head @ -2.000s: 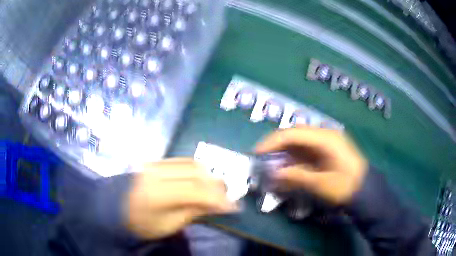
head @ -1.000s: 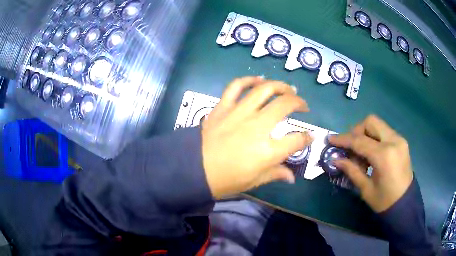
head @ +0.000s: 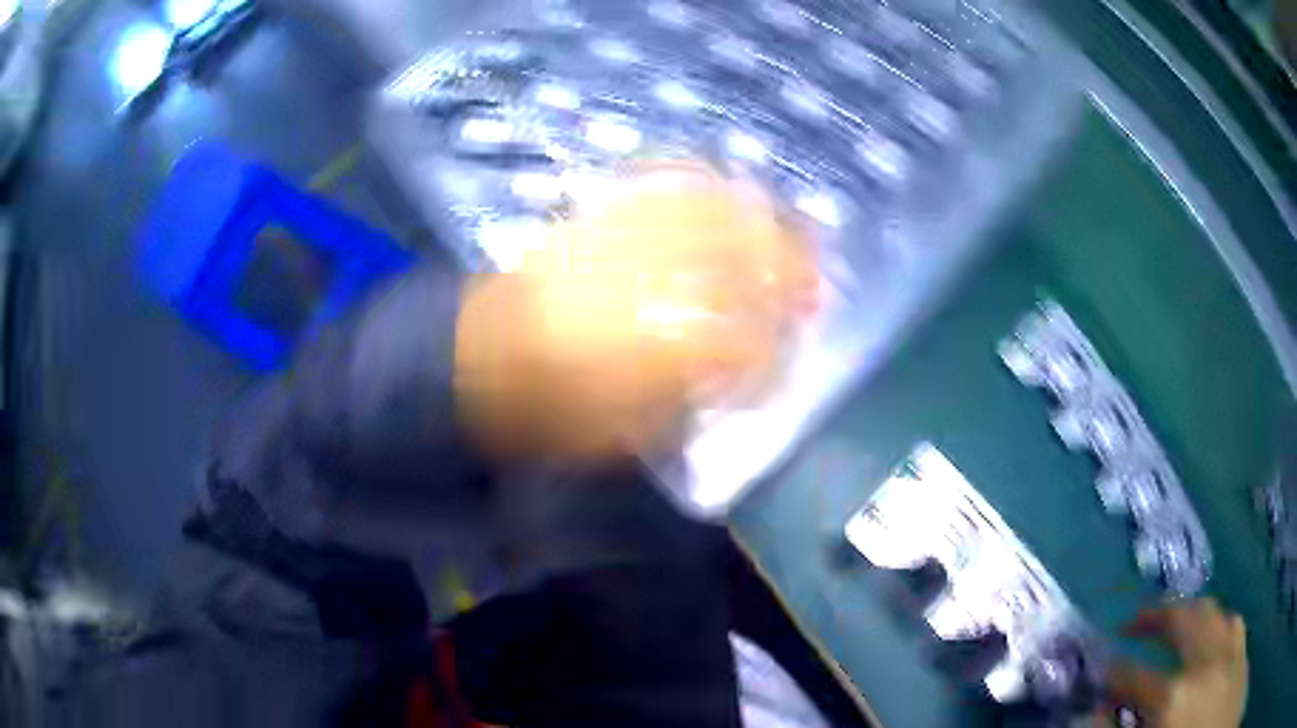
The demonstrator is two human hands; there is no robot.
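Observation:
A silver four-seat plate (head: 960,548) lies on the green bench at the lower right, bright with glare. Its seats look dark, but blur hides what is in them. My right hand (head: 1188,668) is at its far right end, small and cut off by the lower right; whether it holds anything cannot be told. My left hand (head: 654,313) is strongly blurred over the near edge of the clear blister tray (head: 889,334), which has rows of round inserts. Its fingers and anything in them cannot be made out.
A second plate (head: 1109,441) lies farther up the green bench (head: 854,427), and part of another shows at the right edge. A metal rail (head: 1195,213) curves beyond them. A blue stool (head: 214,263) stands on the floor at left.
The view has swung left, so the tray is now central. My left hand has left the near plate and moved over the tray. My right hand stays at the plate's right end.

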